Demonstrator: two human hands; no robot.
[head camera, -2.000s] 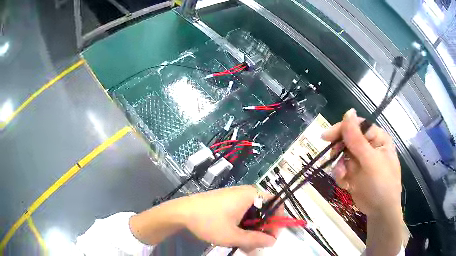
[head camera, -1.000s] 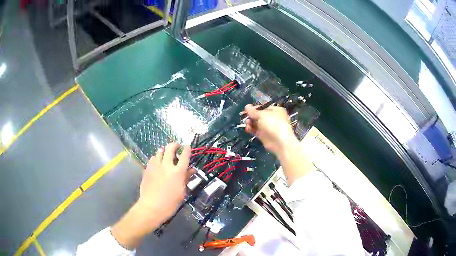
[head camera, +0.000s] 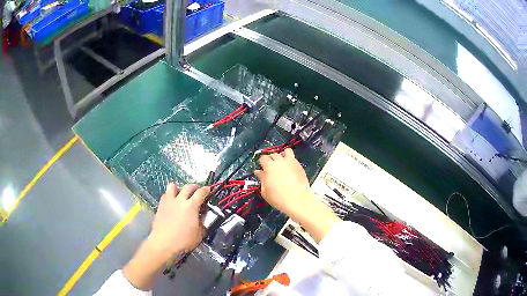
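Several part-made wire harnesses with black and red leads (head camera: 236, 195) lie on clear plastic film (head camera: 188, 151) on the green mat. White connector housings (head camera: 230, 226) sit at their near end. My left hand (head camera: 179, 221) is at the near left of the bundle, fingers bent over black leads beside a housing; whether it grips them is hidden. My right hand (head camera: 283, 179) is over the middle of the bundle, its fingertips at red leads (head camera: 281, 148); its grip is not clear. Another short red branch (head camera: 230, 117) lies farther back.
The cream compartment tray (head camera: 370, 167) at the right holds red and black cut leads (head camera: 404, 240). An orange clamp (head camera: 260, 285) is at the front edge. A metal frame bar (head camera: 346, 72) runs behind the mat. Blue bins (head camera: 173, 18) stand beyond a metal-framed stand.
The harness held in both hands two seconds ago is now down among the others on the film. Since one second ago, my right hand has moved nearer to the housings. The view has shifted.
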